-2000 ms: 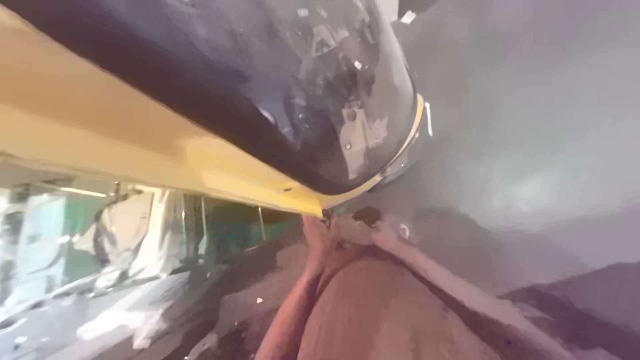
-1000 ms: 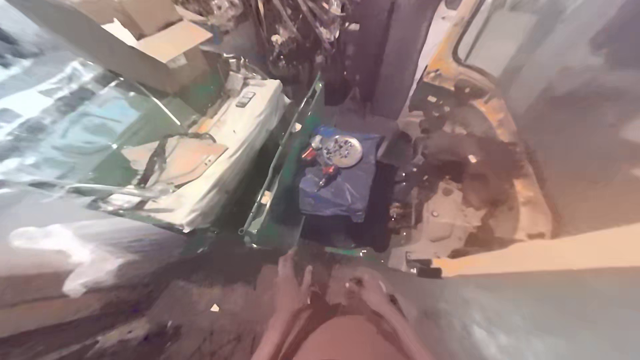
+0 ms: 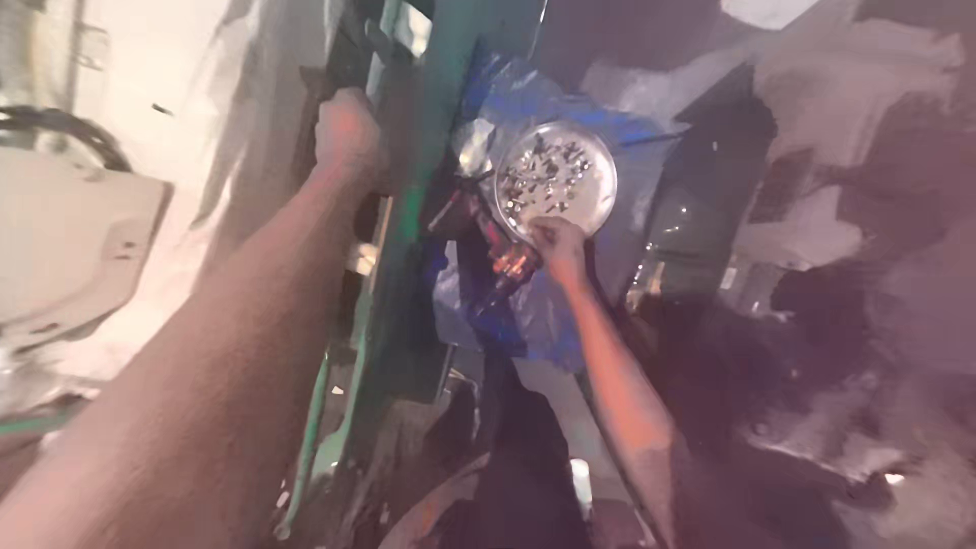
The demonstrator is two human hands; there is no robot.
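A round metal dish of small loose fasteners rests on a blue plastic sheet. My right hand is at the dish's near rim, its fingers bent and partly over the rim; whether they hold a fastener cannot be made out. Just left of that hand lies a red and black power tool, blurred. My left hand is curled at the green metal frame, left of the dish; its fingers are hidden, so its grip cannot be told. A crumpled clear wrapper or bag lies between frame and dish.
On the left is a pale covered surface bearing a flat beige panel and a dark curved strip. The green frame runs lengthwise between it and the blue sheet. Dark blurred parts stand to the right of the sheet.
The view has turned from the yellow-edged body to the blue sheet and come closer. Both hands, low and near my body one second ago, are now stretched forward, the right one to the dish.
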